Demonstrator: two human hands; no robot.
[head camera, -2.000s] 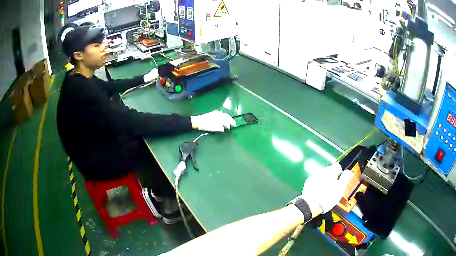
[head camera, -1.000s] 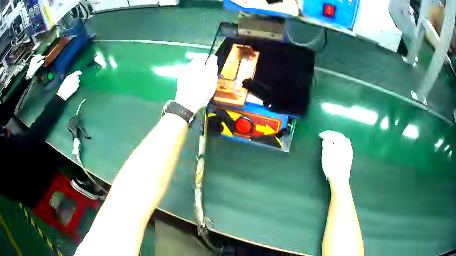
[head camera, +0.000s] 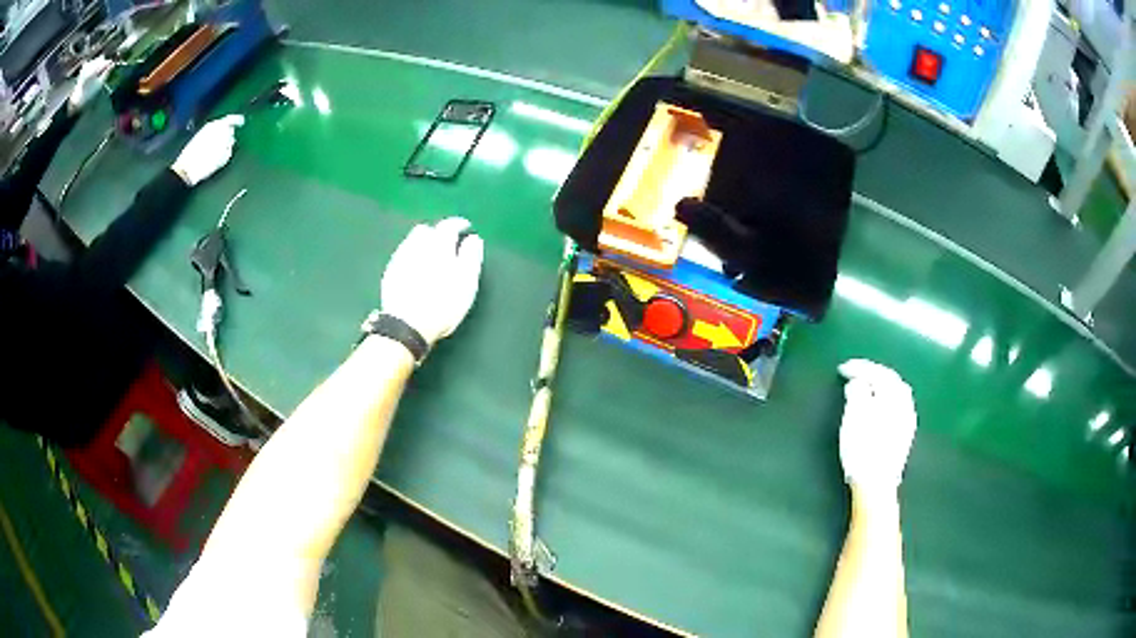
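A black phone middle frame (head camera: 451, 140) lies flat on the green bench, left of the press fixture. The orange press fixture nest (head camera: 660, 187) holds no frame that I can see and sits on the black pad (head camera: 791, 199). The red press button (head camera: 663, 317) is on the front panel. My left hand (head camera: 431, 277), in a white glove, is over the bench just below the frame, apart from it and empty, fingers loosely bent. My right hand (head camera: 877, 424), gloved, rests at the bench right of the press; its fingers are curled and I see nothing in it.
A taped air hose (head camera: 533, 461) runs from the press to the bench edge. A corded hand tool (head camera: 212, 264) lies at the left. Another person's gloved hand (head camera: 208, 150) is beside another blue press (head camera: 199, 75). A red stool (head camera: 156, 461) stands below. The controller (head camera: 937, 56) is behind.
My left hand has let go of the black frame, which now lies on the bench, and has drawn back towards me. The nest shows fully. My right hand has barely moved.
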